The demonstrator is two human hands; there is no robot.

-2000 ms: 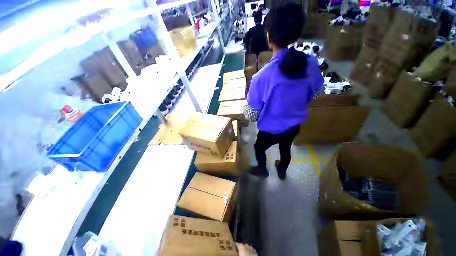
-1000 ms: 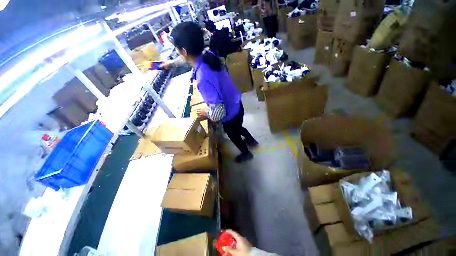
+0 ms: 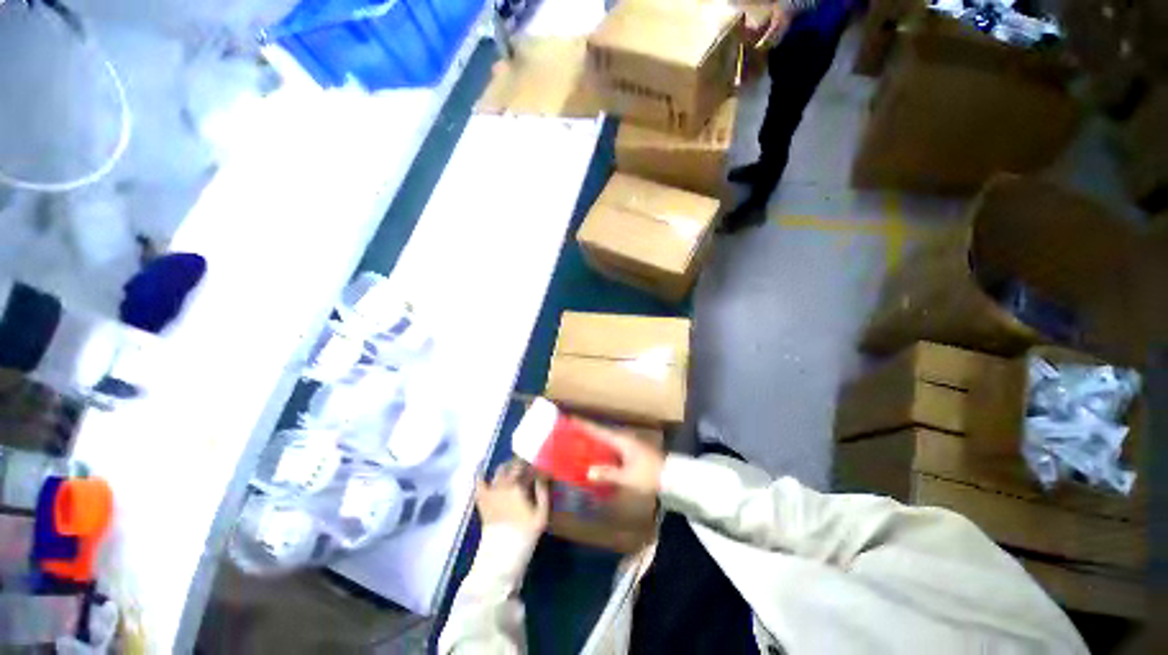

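My right hand [image 3: 628,463] is shut on the red tape dispenser [image 3: 576,450], whose pale end points to the left. It is over a brown carton [image 3: 615,518] close in front of me. My left hand [image 3: 512,497] is at that carton's left edge, fingers bent; whether it grips the carton is unclear. The hands and dispenser hide part of the carton's top. A closed carton [image 3: 620,366] lies just beyond it on the green belt [image 3: 541,335], and another closed carton [image 3: 649,233] lies further on.
Clear plastic cups or housings [image 3: 365,435] cluster on the white worktop [image 3: 480,243] at left. A blue tote [image 3: 378,45] is on the shelf. Stacked cartons [image 3: 660,58] stand ahead beside a person's legs [image 3: 784,122]. A carton of bagged parts [image 3: 1082,422] is at right.
The view has turned down toward the belt. My right hand has brought the red dispenser over the near carton, and my left hand has come into view. The co-worker is now mostly out of the picture.
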